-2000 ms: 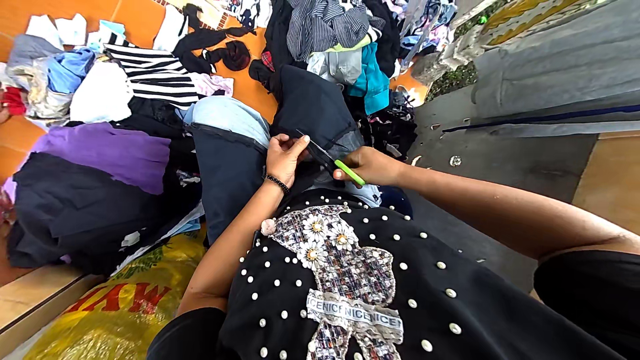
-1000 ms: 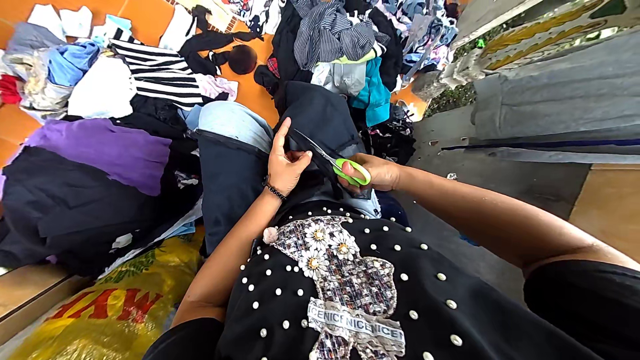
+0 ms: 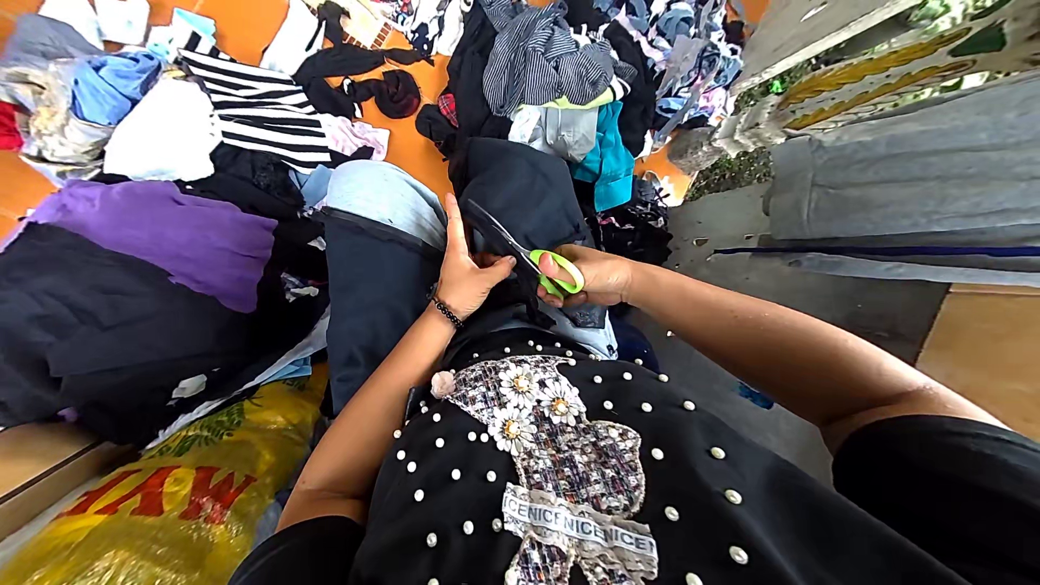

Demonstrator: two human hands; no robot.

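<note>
My right hand [image 3: 589, 276] is closed round the lime-green handles of a pair of scissors [image 3: 510, 240], whose dark blades point up and left over the black cloth [image 3: 520, 191] on my lap. Just left of the blades is my left hand [image 3: 467, 276], its index finger pointing up and its thumb near the scissors' pivot. Dark cloth lies under this hand; a pinch between thumb and the folded fingers seems to hold its edge, though the fingers hide most of it. A black bead bracelet [image 3: 445, 310] circles the left wrist.
Heaped clothes cover the orange tiled floor ahead, among them a striped grey garment [image 3: 540, 61] and a black-and-white striped cloth [image 3: 252, 110]. Purple cloth [image 3: 162, 236] and black cloth lie at left, above a yellow plastic sack [image 3: 187, 487]. Grey cloth [image 3: 902, 179] hangs at right, near cardboard [image 3: 987, 357].
The left index finger, bent by the blades two seconds ago, now points up. The scissors have turned slightly, their blades pointing more steeply upward than a second ago.
</note>
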